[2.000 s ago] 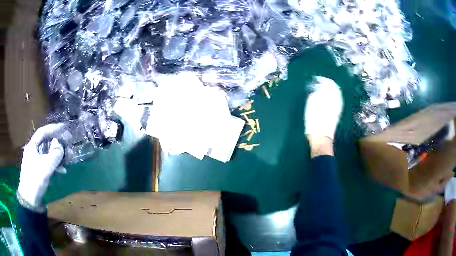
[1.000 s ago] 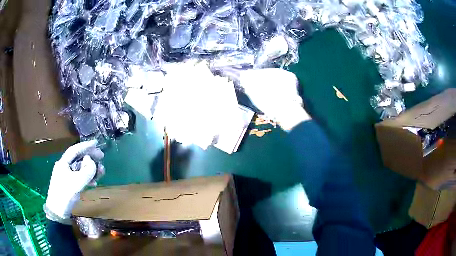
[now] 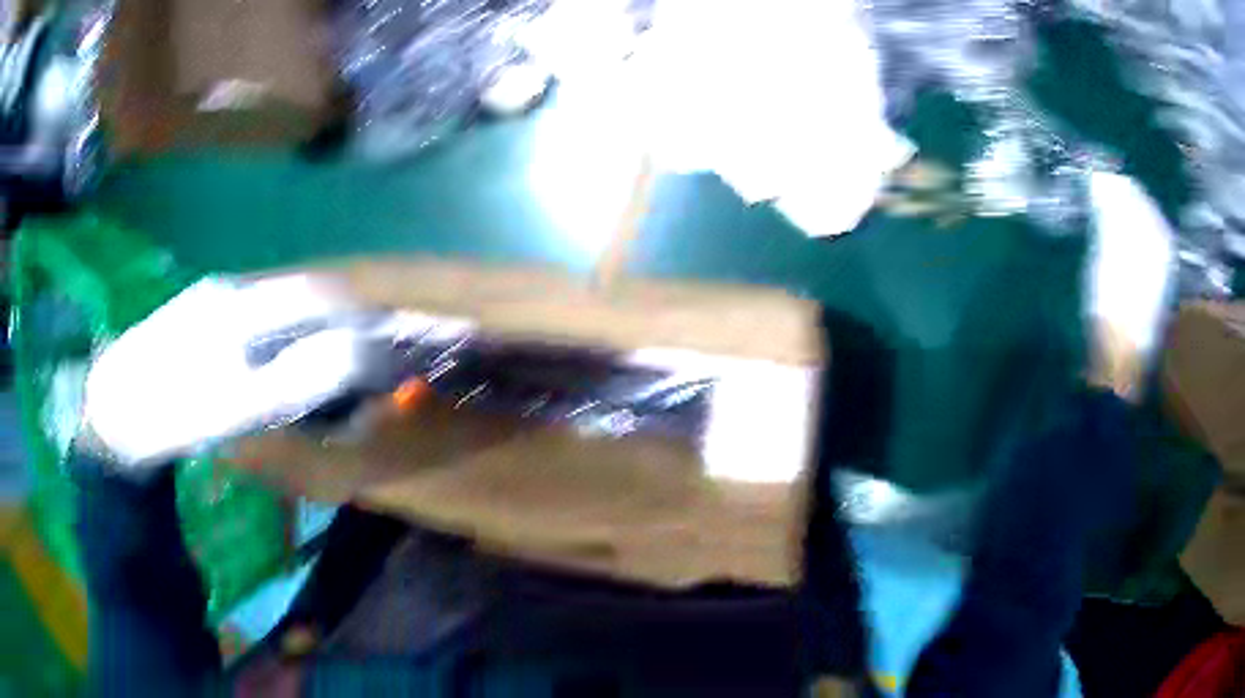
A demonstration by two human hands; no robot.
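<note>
The open cardboard box (image 3: 601, 505) lies lengthwise in front of me at the table edge, flaps apart. Inside is a dark, shiny bagged unit (image 3: 546, 382) with an orange spot and a white end piece (image 3: 758, 423) at the right. My left hand (image 3: 225, 366), in a white glove, is over the box's left end. It is blurred, with something dark by the fingertips; its grip is unclear. My right hand (image 3: 1131, 266), gloved and blurred, is far right over the table, away from the box. I cannot tell whether it holds anything.
White paper sheets (image 3: 778, 109) lie beyond the box, with yellowish scraps (image 3: 926, 188) beside them. Clear bagged packs (image 3: 437, 68) are heaped behind. A green crate (image 3: 239, 532) stands at left. Another carton (image 3: 1215, 375) and a red sleeve (image 3: 1212, 671) are at right.
The view has shifted left and down and is blurred. The box now shows its open inside. My right hand has moved from the paper to the far right; my left hand is now over the box end.
</note>
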